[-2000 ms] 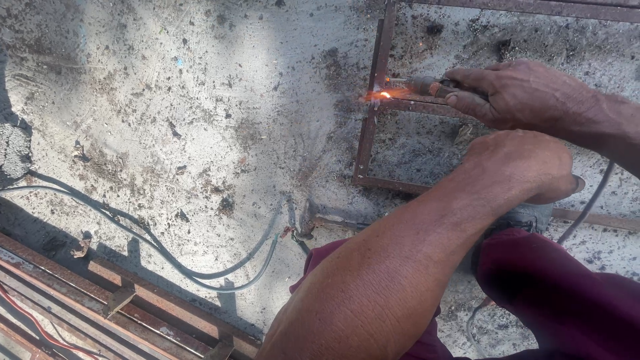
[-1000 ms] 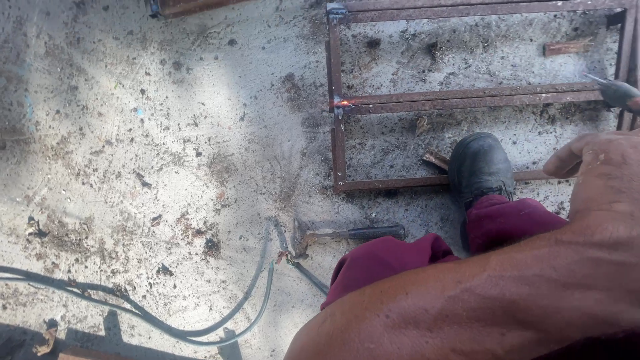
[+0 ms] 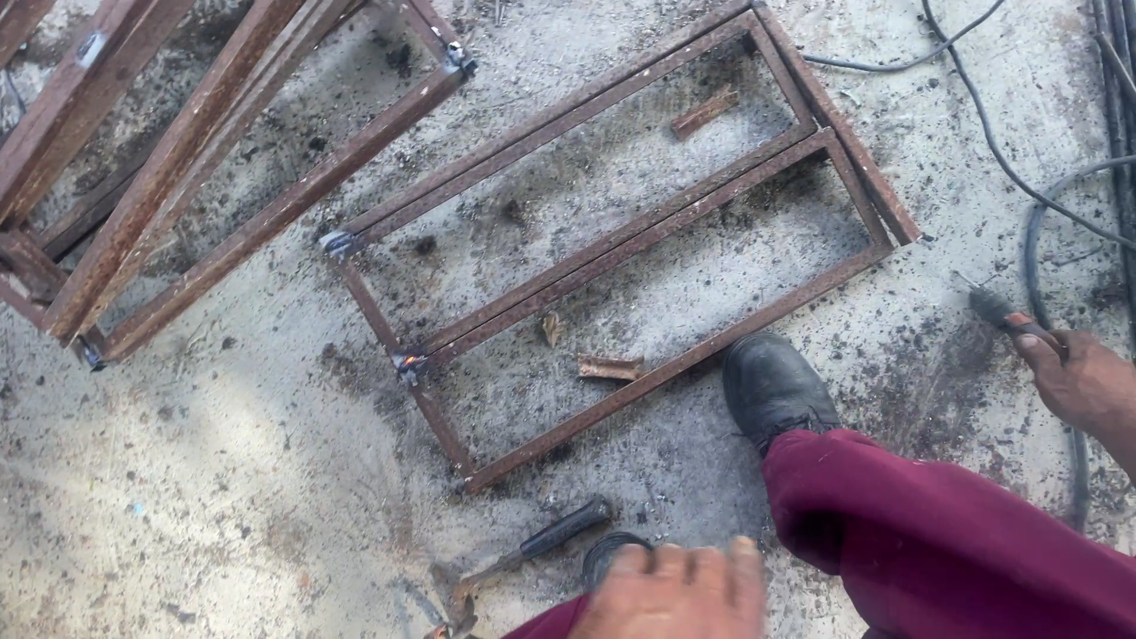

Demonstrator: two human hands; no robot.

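Note:
A rectangular frame of rusty steel bars [image 3: 612, 390] with a doubled middle bar lies flat on the concrete. One joint on its left side carries a fresh weld [image 3: 410, 364] that glows orange at one spot. At the right edge, my right hand [image 3: 1078, 377] grips a welding electrode holder [image 3: 1003, 311], a short electrode stub at its tip, apart from the frame. My left hand [image 3: 679, 590] is blurred at the bottom centre, over my knee and near a chipping hammer [image 3: 564, 528] with a black handle on the ground. Nothing shows in its fingers, which point up the view.
More rusty steel frames [image 3: 293, 213] are stacked at the upper left. Dark cables [image 3: 1029, 191] run along the right side. My black boot [image 3: 777, 386] stands against the frame's lower bar. Small rusty metal pieces [image 3: 611, 366] lie inside the frame.
The bright arc seen two seconds ago at the frame's joint is out. My right hand has drawn back from the joint with the electrode holder. The view has turned and shifted.

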